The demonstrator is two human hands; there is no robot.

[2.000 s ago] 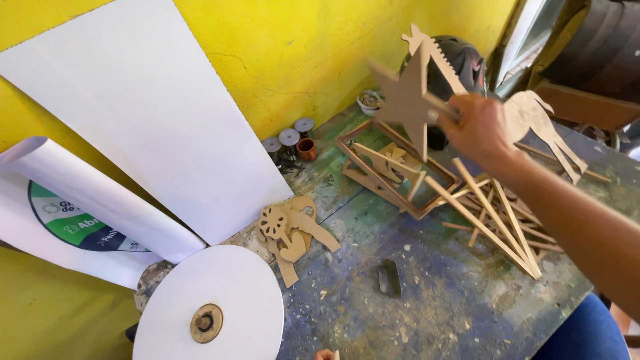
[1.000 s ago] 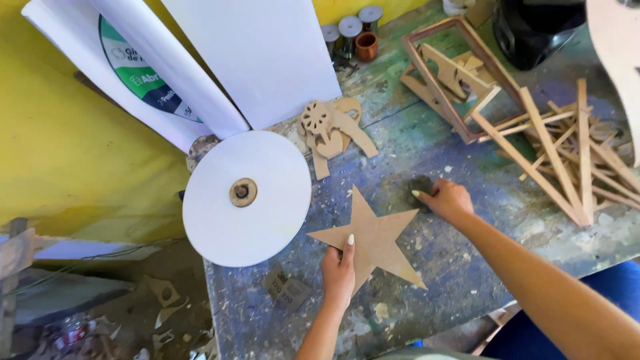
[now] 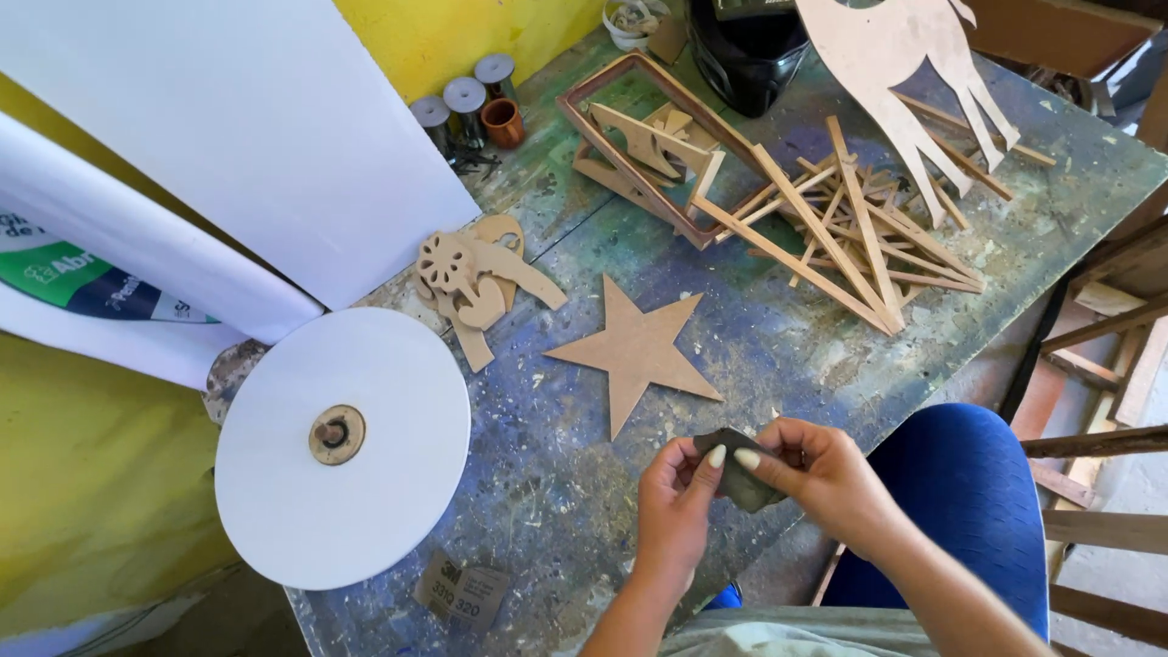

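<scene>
My left hand (image 3: 680, 502) and my right hand (image 3: 812, 474) pinch a dark, worn piece of sandpaper (image 3: 750, 484) between thumbs and fingers, over the near edge of the paint-spattered table (image 3: 538, 493). Just beyond them a flat wooden star (image 3: 639, 351) lies on the tabletop, touched by neither hand. Toward the lower left rests another piece of sandpaper (image 3: 463, 591), its printed backing facing up. Cut-out wooden shapes (image 3: 484, 283) are piled to the left of the star.
A round white disc (image 3: 342, 511) stands at left, below a white panel (image 3: 274, 137). Farther back are metal spools (image 3: 465, 105), a small brown cup (image 3: 503, 123), a wooden frame (image 3: 584, 119), a heap of wooden sticks (image 3: 858, 237), a black helmet (image 3: 748, 55) and an animal cut-out (image 3: 876, 55).
The star, under my left hand one second ago, now lies released. The dark sandpaper, at my right hand on the table before, is now held up in both hands.
</scene>
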